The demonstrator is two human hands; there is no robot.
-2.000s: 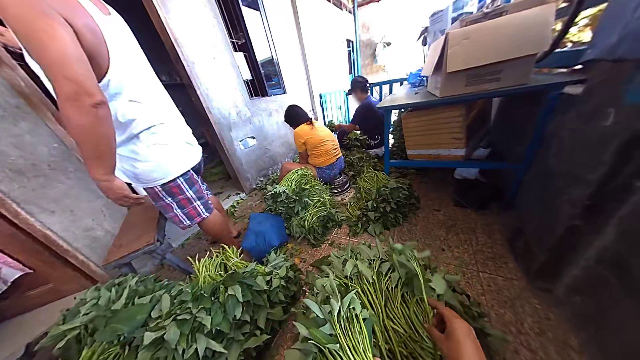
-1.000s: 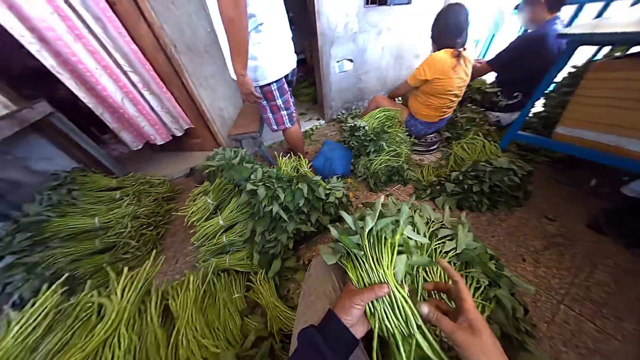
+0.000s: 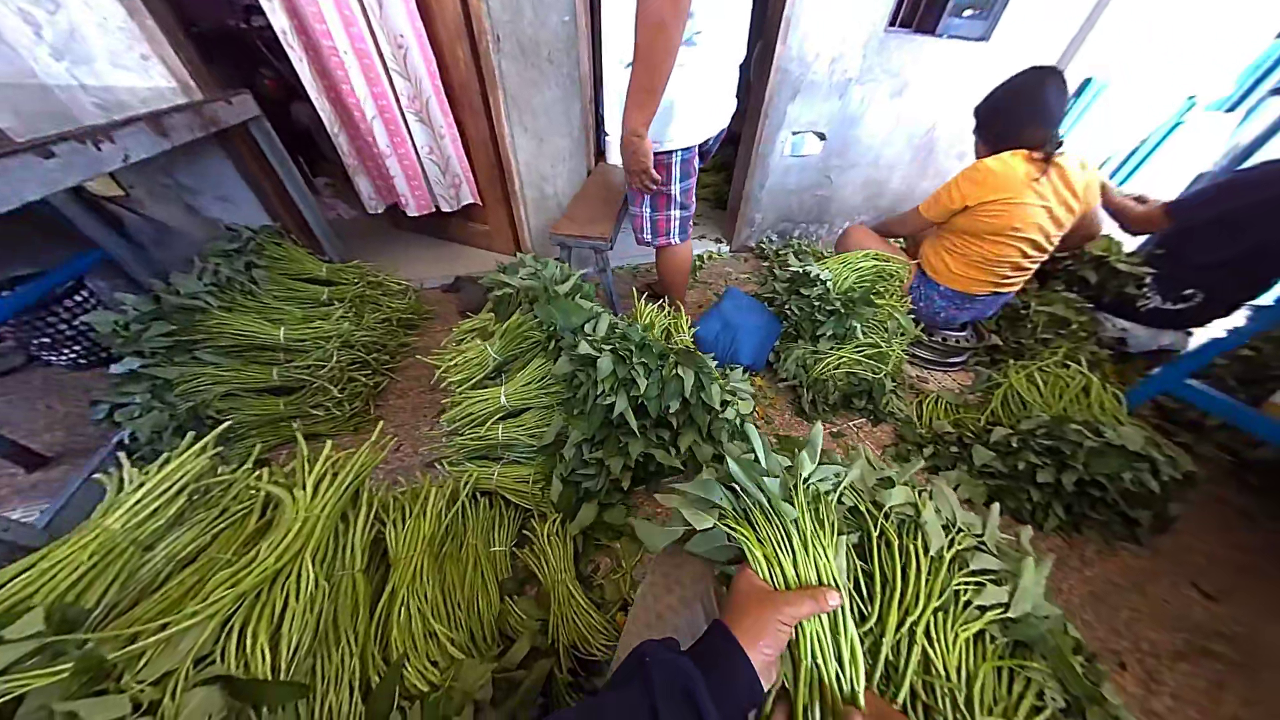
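My left hand (image 3: 770, 618) is wrapped around a bunch of long green leafy stems (image 3: 800, 545), its thumb across them and the leaves pointing away from me. Only a bit of my right hand (image 3: 868, 708) shows at the bottom edge, at the lower end of the same bunch; its fingers are mostly hidden. Directly right of the bunch lies a heap of loose leafy stems (image 3: 950, 600). Tied bundles of stems (image 3: 450, 570) lie in a row to the left, with a stack of tied bundles (image 3: 505, 395) beyond them.
Another stack of bundles (image 3: 290, 350) lies far left by a bench (image 3: 120, 140). A person in plaid shorts (image 3: 665, 195) stands by a wooden stool (image 3: 590, 210). A blue bag (image 3: 738, 330) lies on the floor. A person in a yellow shirt (image 3: 1010, 220) sits among leafy piles, beside a person in dark clothes (image 3: 1220, 250).
The view has swung left. My left hand, out of view two seconds ago, now grips the stems. My right hand has moved from beside the bunch down to its lower end.
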